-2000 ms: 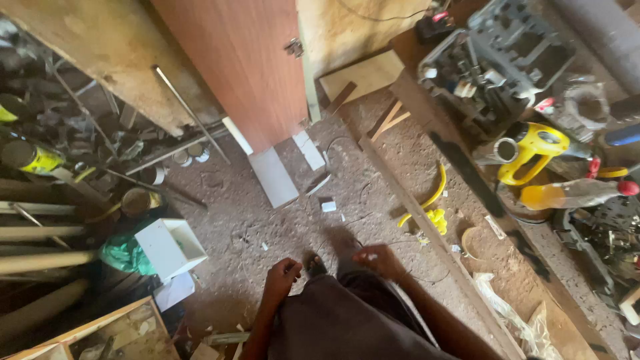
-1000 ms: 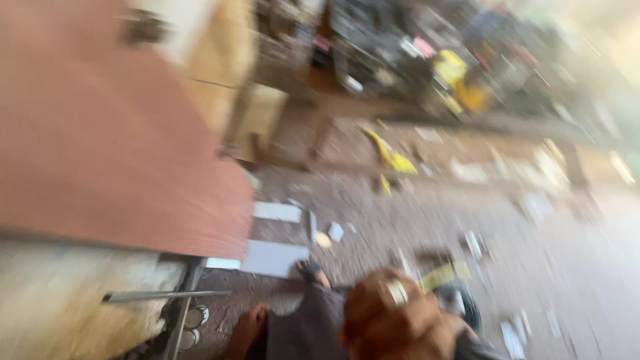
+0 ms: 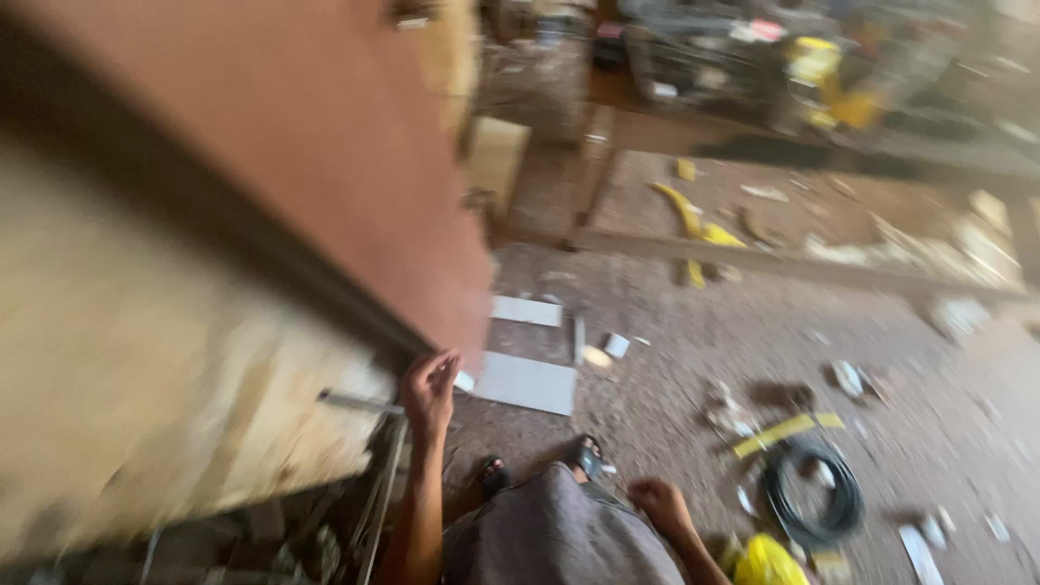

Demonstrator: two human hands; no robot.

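Observation:
My left hand [image 3: 431,390] is raised at the lower corner of a reddish-brown wooden panel [image 3: 325,146], its fingers bent against or just beside the edge; blur hides whether they grip it. Below and right, my right hand [image 3: 660,504] hangs near my lap with its fingers curled, and nothing shows in it. White rectangular pieces [image 3: 528,382] lie on the floor just right of the panel's lower end. Behind my left hand, a thin metal bar [image 3: 357,400] sticks out beside a large pale board [image 3: 162,349].
A coil of black cable [image 3: 814,494] and a yellow strip [image 3: 784,433] lie on the dirt floor at right. A long wooden frame [image 3: 780,256] crosses the floor ahead, with a crumpled yellow thing [image 3: 719,236] by it. A yellow power tool [image 3: 816,73] sits among clutter at top right.
The view has swung well to the right. My left hand has risen to the panel's lower corner, and my right hand, large in the earlier view, is now down beside my lap.

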